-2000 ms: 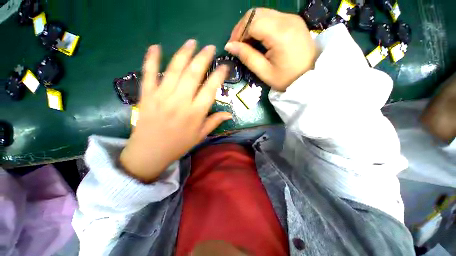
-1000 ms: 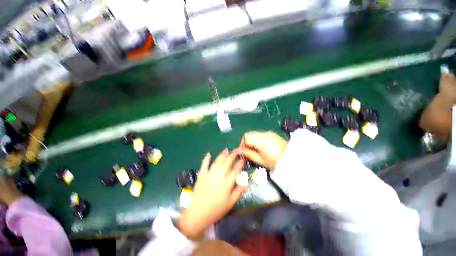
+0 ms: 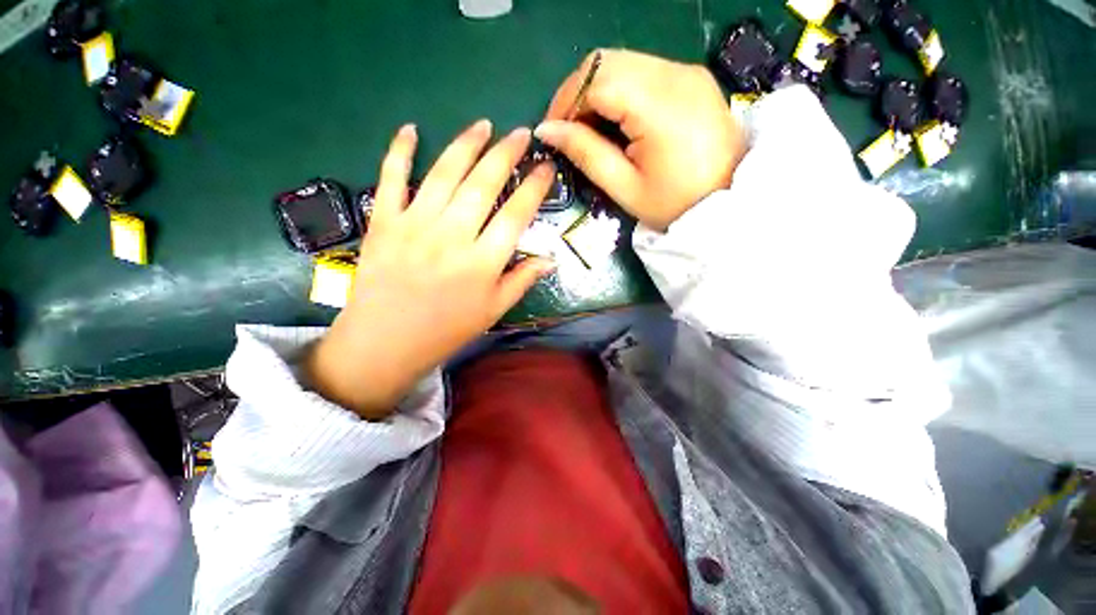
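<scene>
A row of black watch housings lies in front of me, partly under my hands. The leftmost housing [image 3: 316,215] shows its open face, with a white, yellow-edged battery [image 3: 333,279] on its near side. My left hand [image 3: 439,258] lies palm down with fingers spread over the middle of the row; its fingertips are at another housing [image 3: 555,183]. My right hand [image 3: 655,132] holds a thin brownish tool, likely tweezers [image 3: 587,84], like a pen; its tip is hidden by the fingers. A second battery [image 3: 590,240] lies below the right hand.
Loose housings with batteries lie on the green bench [image 3: 277,84] at the far left [image 3: 117,168] and far right [image 3: 861,66]. A pale object [image 3: 486,6] is cut off at the top edge. A neighbour's pink sleeve [image 3: 102,493] is at lower left.
The head view tilted up to the far bench one second ago and is down again now. The leftmost housing is more exposed than two seconds ago. The right hand still holds the thin tool.
</scene>
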